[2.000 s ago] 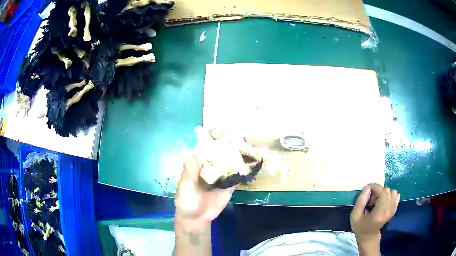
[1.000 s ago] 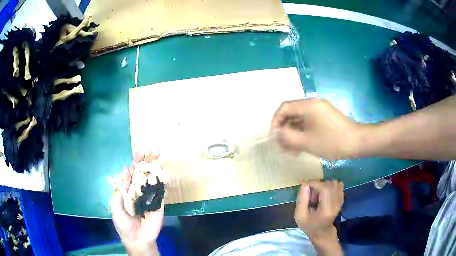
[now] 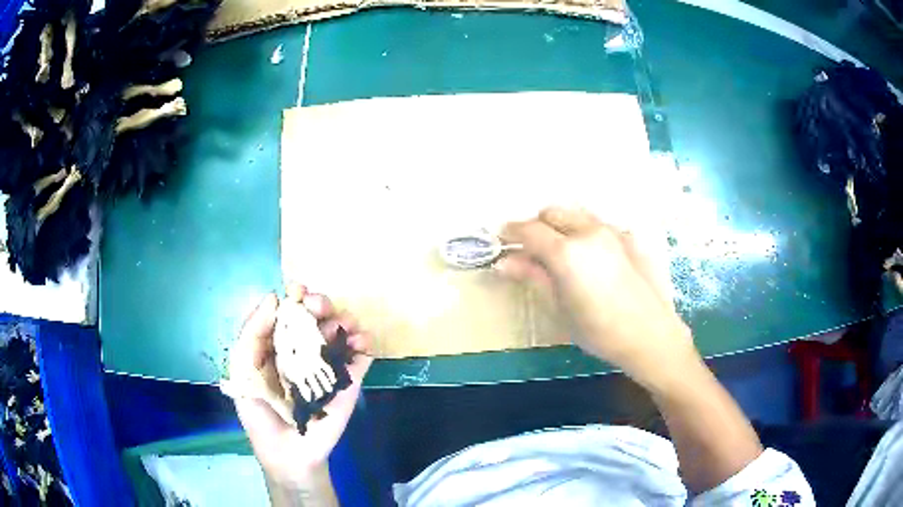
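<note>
My left hand, palm up in front of the bench edge, holds a small figure part with a beige middle and a ragged black rim. My right hand is slightly blurred over the cardboard sheet. Its fingers pinch a thin pale applicator stick, whose tip is at the right rim of the small oval dish. Most of the stick is hidden by my fingers.
Black figure parts with beige limbs are heaped at the left; another heap lies at the right. A brown cardboard piece is at the back. A blue crate and red stool are below bench height.
My right hand has moved from a fist at the bench edge to the dish. Another person's arm, reaching in from the right one second ago, is gone. The part in my left hand has turned.
</note>
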